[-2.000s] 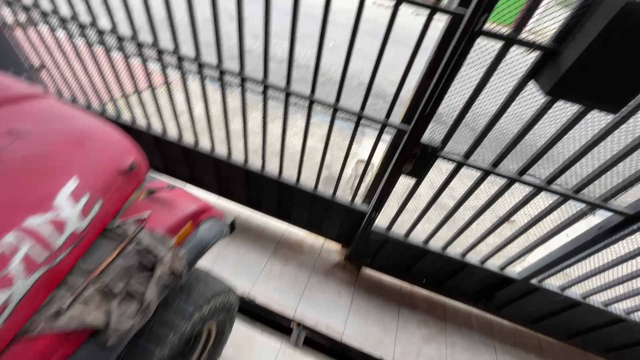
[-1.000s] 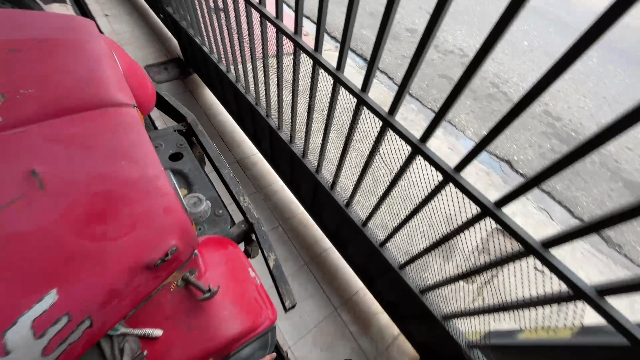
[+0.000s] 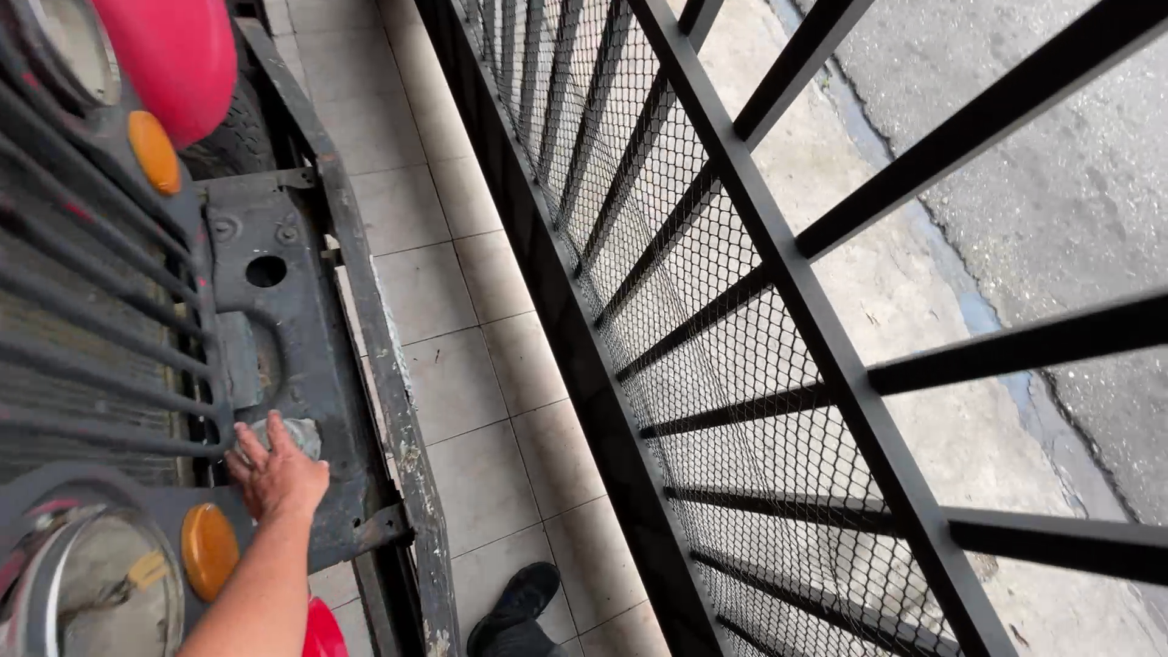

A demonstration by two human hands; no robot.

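My left hand (image 3: 274,470) is palm down with fingers spread over a round greyish piece (image 3: 303,438) on the dark metal front crossmember (image 3: 315,374) of an old red off-road vehicle. Whether the fingers grip that piece is hidden. Beside the fingers is the slatted grille (image 3: 100,365), with a round headlight (image 3: 119,584) and an amber turn-signal lens (image 3: 210,550) near my forearm. A second amber lens (image 3: 154,152) and another headlight (image 3: 80,46) are at the upper left. My right hand is out of view.
A worn, paint-chipped bumper bar (image 3: 388,365) runs along the vehicle's front. A strip of floor tiles (image 3: 456,365) separates it from a black metal gate (image 3: 776,265) with wire mesh. A dark shoe (image 3: 525,593) stands on the tiles; pavement and road lie beyond the gate.
My left hand has come into view over the crossmember. The view has moved from the red hood and fender to the grille and front crossmember.
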